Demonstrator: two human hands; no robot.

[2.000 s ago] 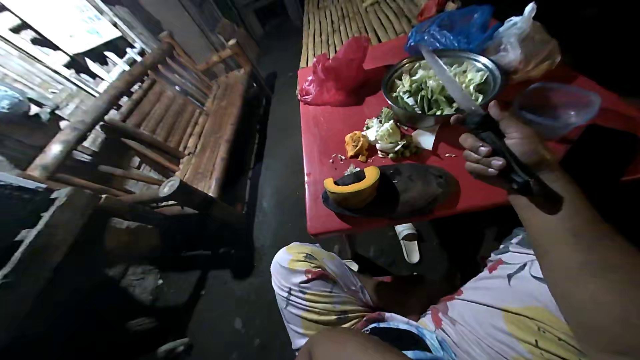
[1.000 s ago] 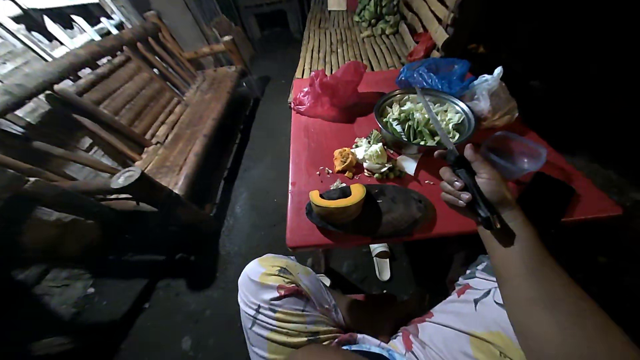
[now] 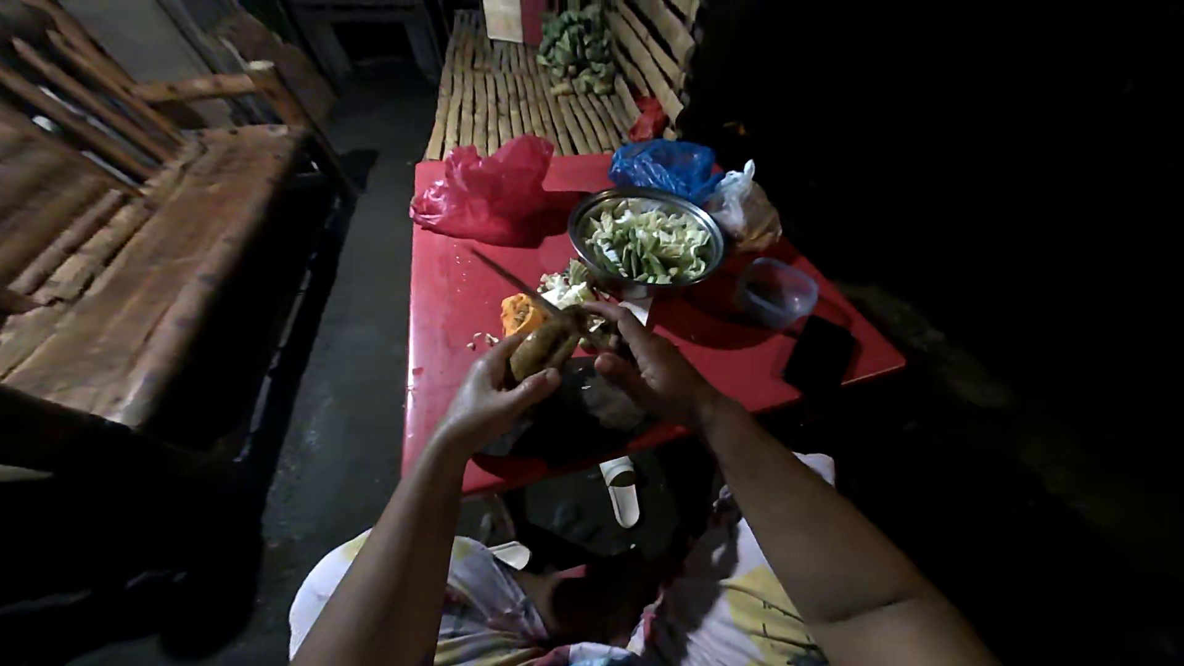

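My left hand (image 3: 499,393) grips a piece of squash (image 3: 541,350), its greenish-brown rind showing, above the dark board (image 3: 592,407) at the near edge of the red table. My right hand (image 3: 647,365) is closed round the handle of a knife (image 3: 509,276), whose blade points up and left past the squash. The handle is mostly hidden by my fingers. Just beyond lie orange squash scraps (image 3: 523,314) and pale vegetable trimmings (image 3: 566,289). A steel bowl (image 3: 708,268) of cut leafy and green vegetables (image 3: 647,242) stands behind them.
On the red table (image 3: 430,370) are a pink plastic bag (image 3: 490,190), a blue bag (image 3: 661,166), a whitish bag (image 3: 745,208), a clear plastic container (image 3: 777,294) and a dark flat object (image 3: 819,351). A bamboo bench (image 3: 518,106) holds green produce; a wooden bench (image 3: 157,268) stands left.
My left hand has come into view and taken hold of the squash piece, which lay on the dark board before. My right hand has moved left with the knife, now beside the squash.
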